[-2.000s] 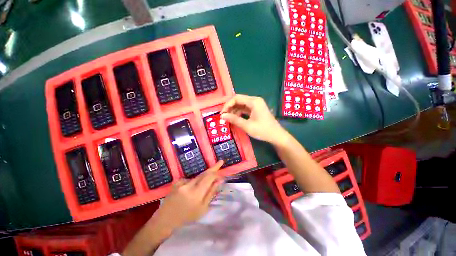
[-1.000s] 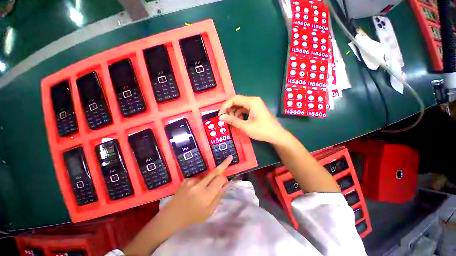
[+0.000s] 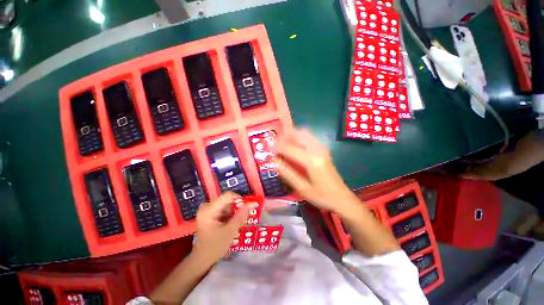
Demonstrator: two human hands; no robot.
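The orange-red foam tray (image 3: pixel 140 138) holds black keypad phones in two rows. The near-row phone at the right end (image 3: pixel 272 181) has a red screen film (image 3: pixel 260 145) over its screen; the other phones in this tray show dark or shiny bare screens. My left hand (image 3: pixel 216 225) grips a film sheet (image 3: pixel 266 237) of several joined red labels, held at the tray's near edge. My right hand (image 3: pixel 307 164) is blurred, over the right side of the filmed phone; its fingertips are unclear, and I cannot tell if it holds anything.
A long stack of red film sheets (image 3: pixel 374 83) lies right of the tray on the green bench (image 3: pixel 316 71). Beyond it are a white smartphone (image 3: pixel 468 59) and a cable. Other phone trays are low at left (image 3: pixel 107 280) and right (image 3: pixel 382 196). A pale rail runs behind.
My left hand has left the phone's keypad, moved slightly left, and now holds a red film sheet. My right hand has shifted down and right from the film's top. The view has shifted slightly.
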